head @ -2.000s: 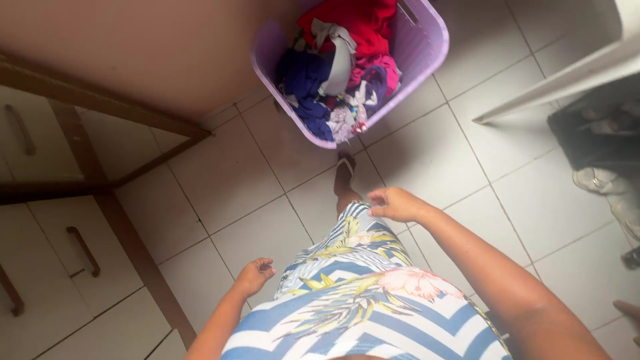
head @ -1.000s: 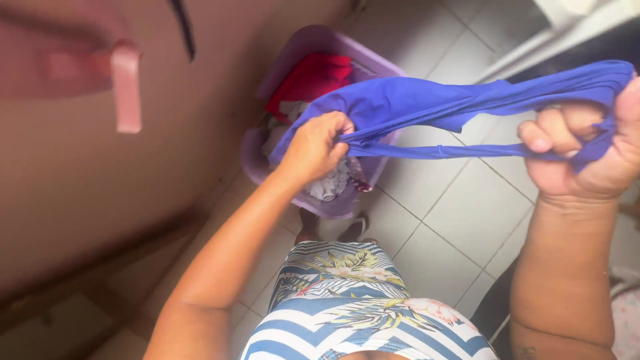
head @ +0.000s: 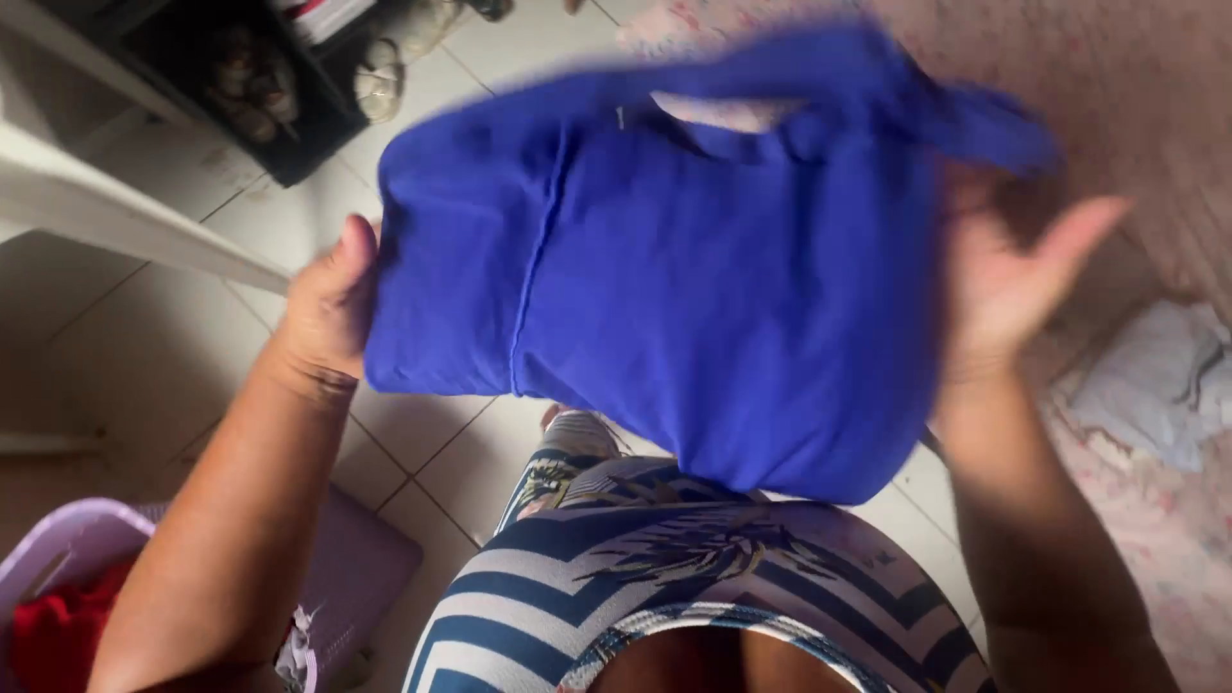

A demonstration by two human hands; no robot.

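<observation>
A blue garment (head: 635, 279) is spread between my two hands in front of my body, its right end blurred. My left hand (head: 332, 294) is at the garment's left edge, thumb up in view and the fingers hidden behind the cloth. At the right edge, my right hand (head: 1006, 274) is partly behind the fabric with its thumb pointing outward; whether its fingers grip the cloth cannot be made out. A seam runs down the left part of the garment, and a gap shows near its top.
The purple laundry basket (head: 361, 577), holding a red cloth (head: 63, 626), stands at the lower left. Shoes (head: 378, 82) lie beside a black box (head: 289, 144) at the upper left, near a white furniture leg (head: 144, 207). Grey cloth (head: 1155, 385) rests on a patterned pinkish surface (head: 1145, 539).
Both hands were empty at first, then held the blue garment bunched and stretched over the basket. Now it is spread wider. The view has turned strongly, putting the basket at the lower left.
</observation>
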